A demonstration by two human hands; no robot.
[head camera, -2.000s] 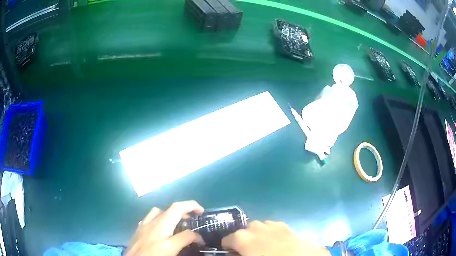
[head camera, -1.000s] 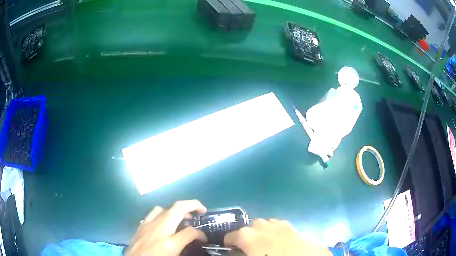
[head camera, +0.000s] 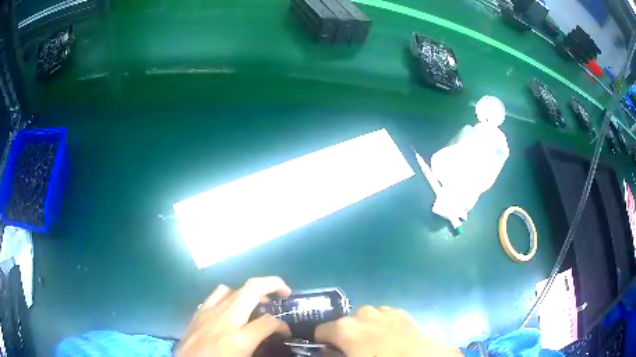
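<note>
A black device housing (head camera: 312, 307) with silvery circuit parts lies at the bottom centre, near the wearer. My left hand (head camera: 233, 322) grips its left side, thumb and fingers on the frame. My right hand (head camera: 380, 333) is at its right side, with fingers on its lower right part. The housing's lower part is cut off by the picture's edge and partly hidden by my hands. A thin pale line shows on the board near my left fingers. I cannot tell whether my right fingers hold a small tool.
A glaring white strip (head camera: 293, 197) lies ahead. White bottle (head camera: 471, 167) and yellow tape roll (head camera: 517, 233) are to the right, beside a black tray (head camera: 582, 202) and hanging hose (head camera: 584, 188). Blue bin (head camera: 58, 180) is left. Black blocks (head camera: 331, 21) and several housings (head camera: 437, 63) lie beyond.
The far housings and black blocks show farther right in the view. The near items have shifted slightly. Both hands stay on the housing with hardly any visible movement.
</note>
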